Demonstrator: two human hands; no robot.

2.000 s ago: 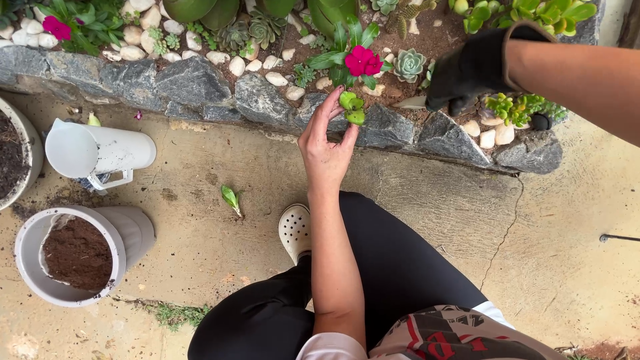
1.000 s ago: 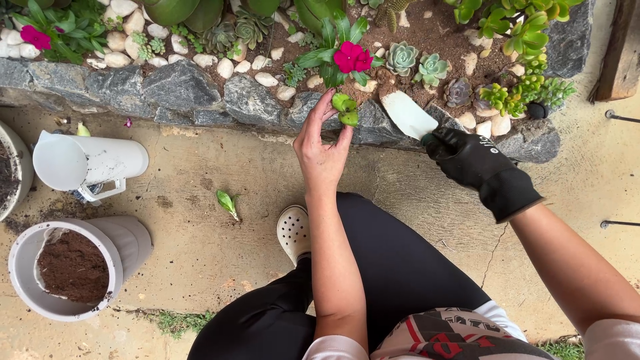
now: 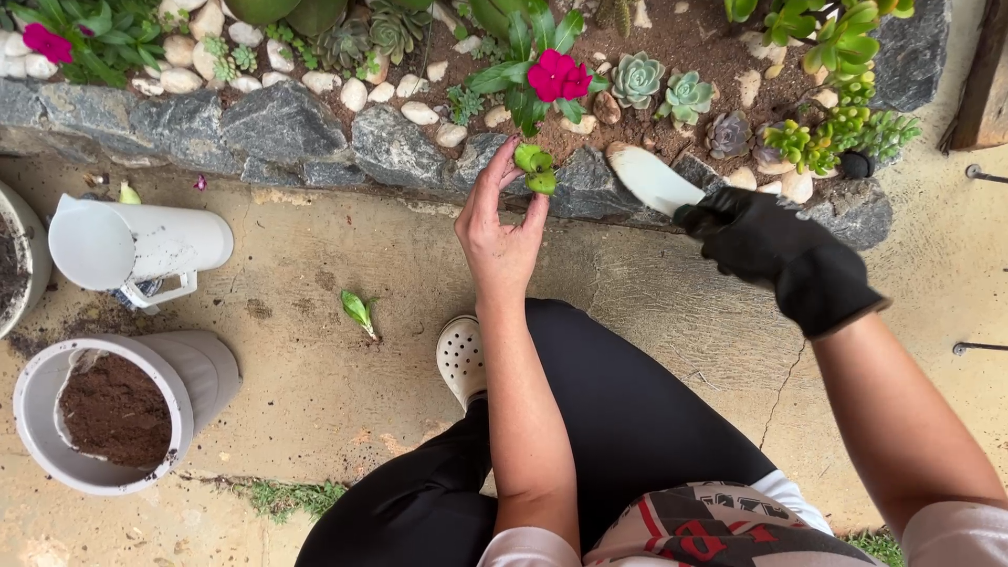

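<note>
Between the thumb and fingertips of my bare left hand [image 3: 504, 228] is a small green succulent cutting [image 3: 537, 167], held at the bed's stone edge just below a magenta-flowered plant [image 3: 554, 76]. My right hand [image 3: 776, 248], in a black glove, grips the handle of a white-bladed hand trowel [image 3: 652, 178]. The blade points up and left, over the edging stones, its tip by the soil. Rosette succulents [image 3: 638, 79] grow above the blade. The handle is mostly hidden in the glove.
Grey edging stones [image 3: 283, 122] and white pebbles [image 3: 419, 113] border the bed. On the concrete at left are a white plastic jug [image 3: 169, 240] lying on its side, a grey pot [image 3: 177, 394] holding brown soil, and another pot [image 3: 31, 260]. A loose green cutting [image 3: 358, 312] lies near my shoe [image 3: 461, 358].
My gloved right hand was over the bed's right part two seconds ago, and has come down toward me with the trowel blade now in full view. The left hand still holds the cutting.
</note>
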